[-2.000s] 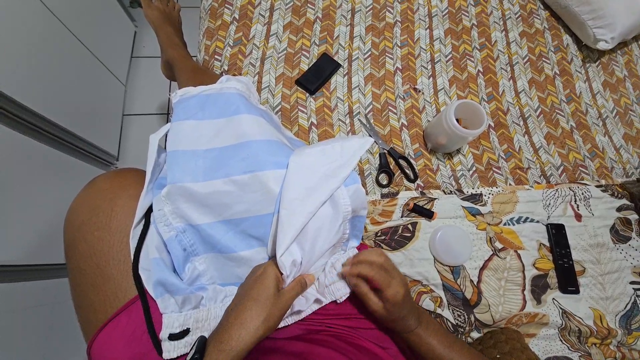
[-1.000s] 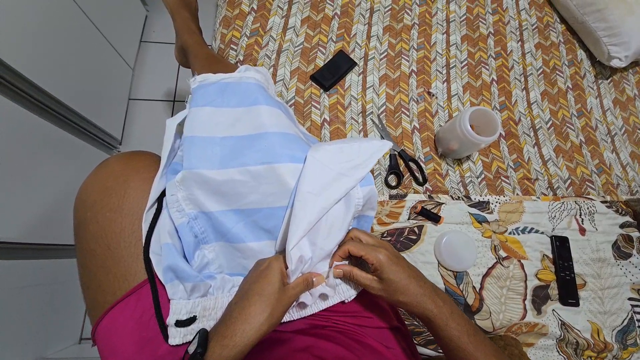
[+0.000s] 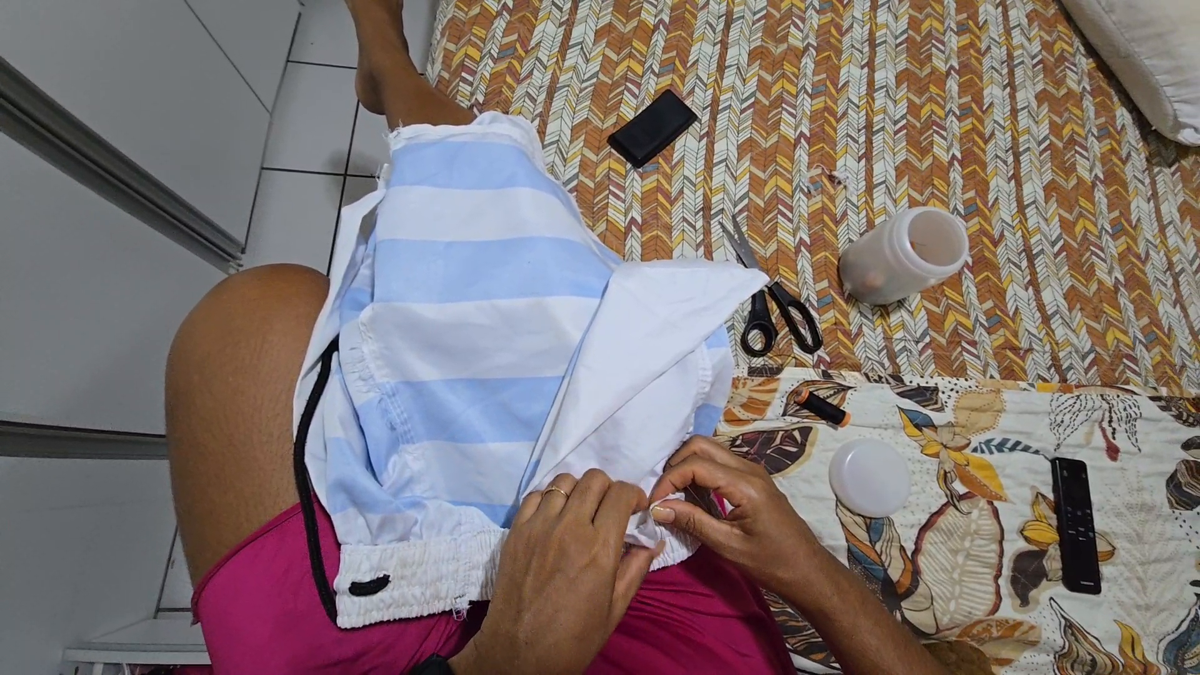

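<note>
Blue-and-white striped shorts (image 3: 478, 337) lie inside out across my lap, with a black drawstring (image 3: 307, 469) down their left side and a white pocket lining (image 3: 647, 347) folded over the right. My left hand (image 3: 572, 553), with a ring, grips the gathered white fabric at the elastic waistband (image 3: 412, 572). Close beside it, my right hand (image 3: 727, 506) pinches at the same fabric with thumb and index finger. Whether a needle or thread is between those fingertips cannot be told. Black-handled scissors (image 3: 778, 314) lie partly spread just right of the shorts.
On the patterned bedcover are a black phone (image 3: 652, 128), an open translucent jar (image 3: 886, 258), and a pillow (image 3: 1148, 56) at the top right. Nearer lie a black thread spool (image 3: 822, 408), a round white lid (image 3: 869, 477) and a black remote control (image 3: 1075, 525). Grey cabinets (image 3: 103, 244) stand at left.
My right hand was apart from the fabric two seconds ago, then came in to the waistband beside my left hand. Its fingers now pinch there. The left hand has kept its hold on the cloth.
</note>
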